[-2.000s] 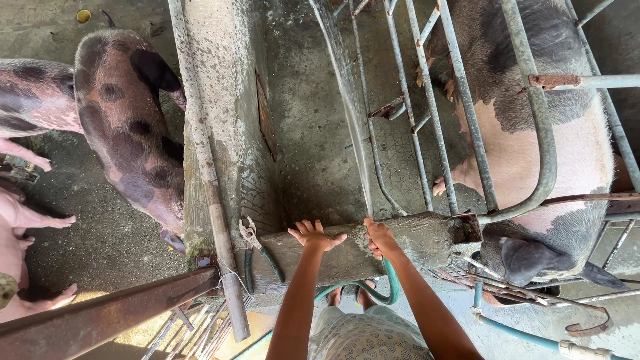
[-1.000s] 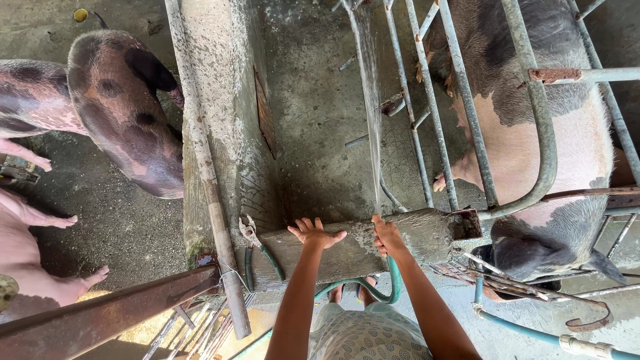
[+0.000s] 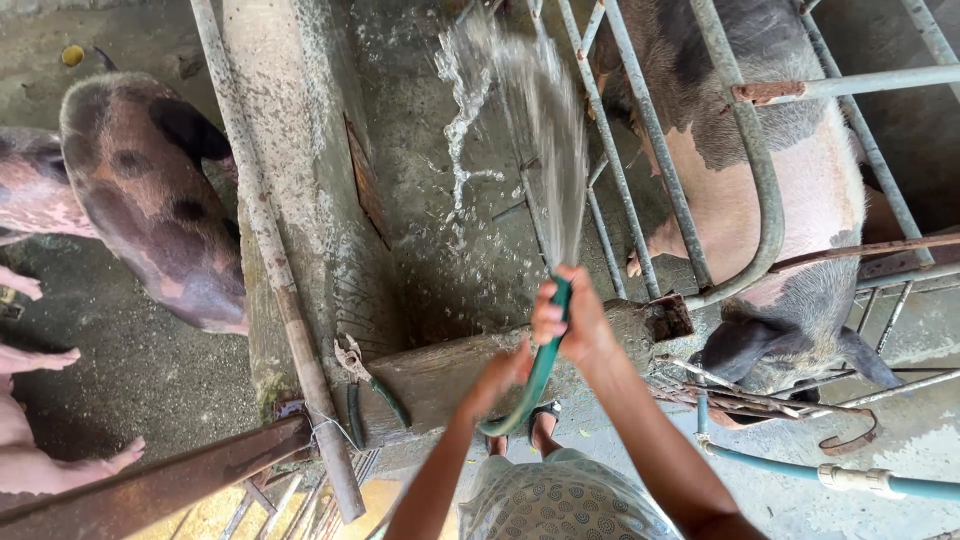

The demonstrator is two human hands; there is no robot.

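Observation:
My right hand (image 3: 574,315) is closed around a green rubber hose (image 3: 541,367) near its mouth, above the top of a low concrete wall (image 3: 435,375). Water (image 3: 555,135) sprays from the hose away from me into the pen. Beside the hose, just left of my right hand, my left hand (image 3: 499,382) is blurred, and its fingers point up toward the hose; whether it touches the hose is unclear. Pliers (image 3: 352,360) with dark green handles lie on the wall to the left of my hands, jaws pointing away from me.
A large spotted pig (image 3: 780,202) lies behind galvanized pipe bars (image 3: 660,142) on the right. More pigs (image 3: 150,195) are in the left pen, beyond a concrete divider (image 3: 292,150) with a long pole. A rusty beam (image 3: 172,480) crosses lower left; a blue pipe (image 3: 772,461) runs lower right.
My left hand has left the wall top and moved right, next to the hose. My right hand has lifted the hose higher. The water stream has spread into a wide arc.

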